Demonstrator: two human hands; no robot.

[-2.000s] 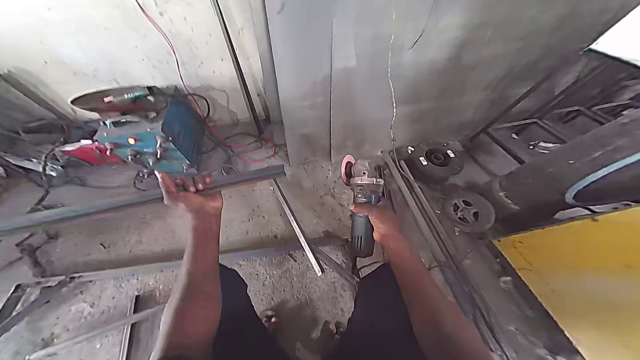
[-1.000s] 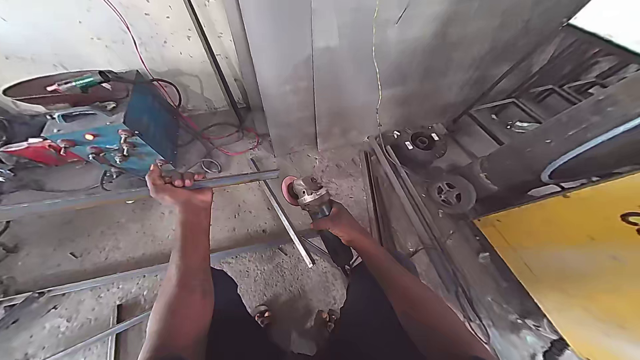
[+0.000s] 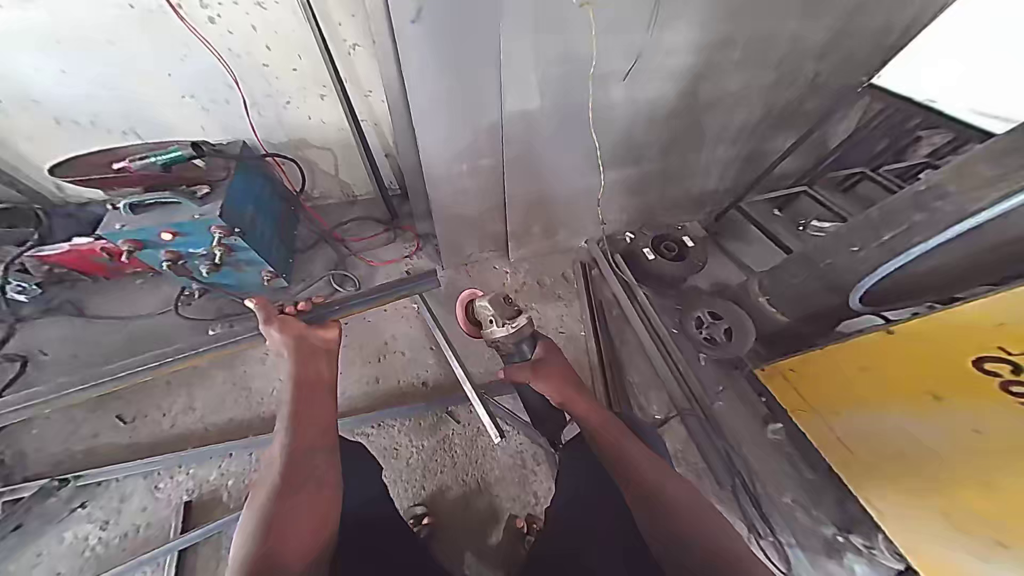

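Observation:
My left hand (image 3: 298, 326) grips a long dark metal bar (image 3: 384, 293) near its right end; the bar runs off toward the lower left. An angle grinder (image 3: 512, 334) is in my right hand (image 3: 552, 374), held by its body. Its reddish disc (image 3: 470, 313) faces the bar's end, with a gap between them. Whether the disc spins cannot be told. Below that gap a thin, light metal strip (image 3: 460, 368) slants across the floor.
At left stands a blue welding machine (image 3: 260, 216) with cables, beside a red object (image 3: 96, 256). Metal bars (image 3: 640, 320), a black wheel-like part (image 3: 664, 252) and a spoked wheel (image 3: 718, 326) lie at right, near a yellow panel (image 3: 920, 416). A metal frame (image 3: 176, 460) lies at lower left.
The grinder was upright beside the bars two seconds ago, then came left close to the bar's end; now a wider gap shows between them. The left hand keeps its hold on the bar.

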